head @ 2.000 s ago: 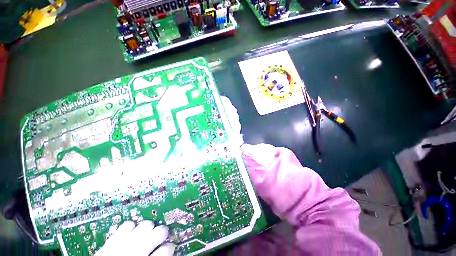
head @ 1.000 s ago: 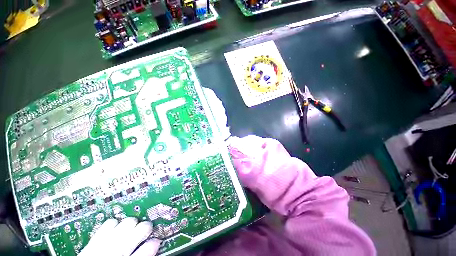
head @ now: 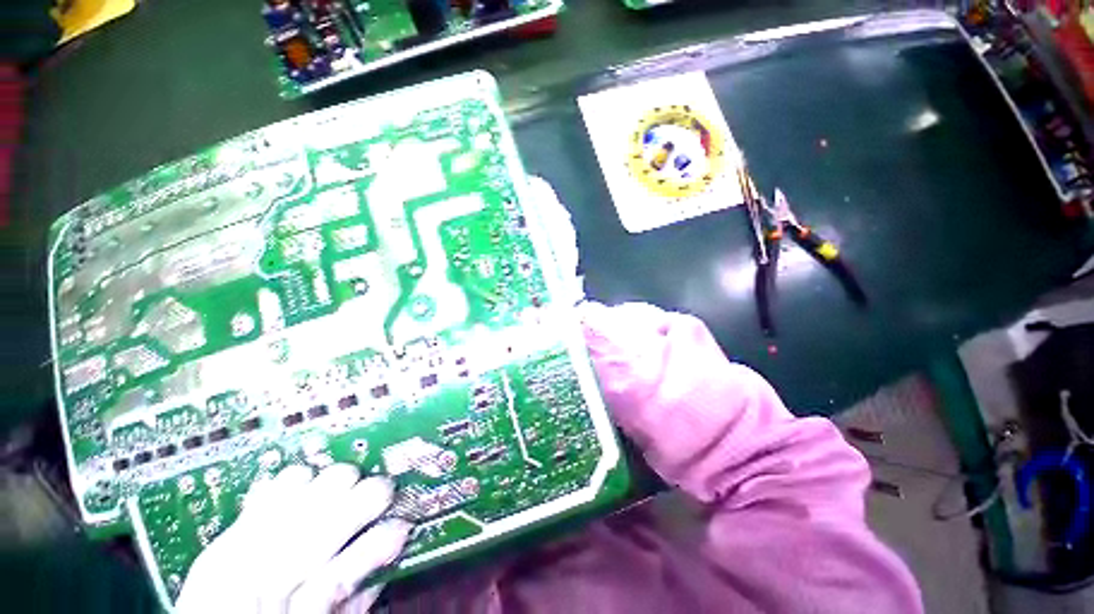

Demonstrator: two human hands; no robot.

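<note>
A large green power board (head: 348, 312) is held up with its solder side facing me. It shows silvery pads and a row of small black parts. My left hand (head: 294, 534), in a white glove, lies over the board's near edge, fingers on the solder side; its thumb is hidden. My right hand (head: 554, 246), white-gloved with a pink sleeve, is at the board's right edge. Most of it is hidden behind the board. The side cutters (head: 798, 240) lie open on the bench, with thin tweezers (head: 757, 222) beside them.
A yellow ring dish (head: 675, 151) with small parts sits on a white square. More boards (head: 408, 42) lie at the far side, another (head: 1038, 108) at the right. A yellow object (head: 90, 14) is at the top left, a blue hook-like thing (head: 1056, 492) at the lower right.
My left hand has slid slightly up over the board's near edge, showing more of the glove. The board is still held between both hands. The whole view has shifted a little.
</note>
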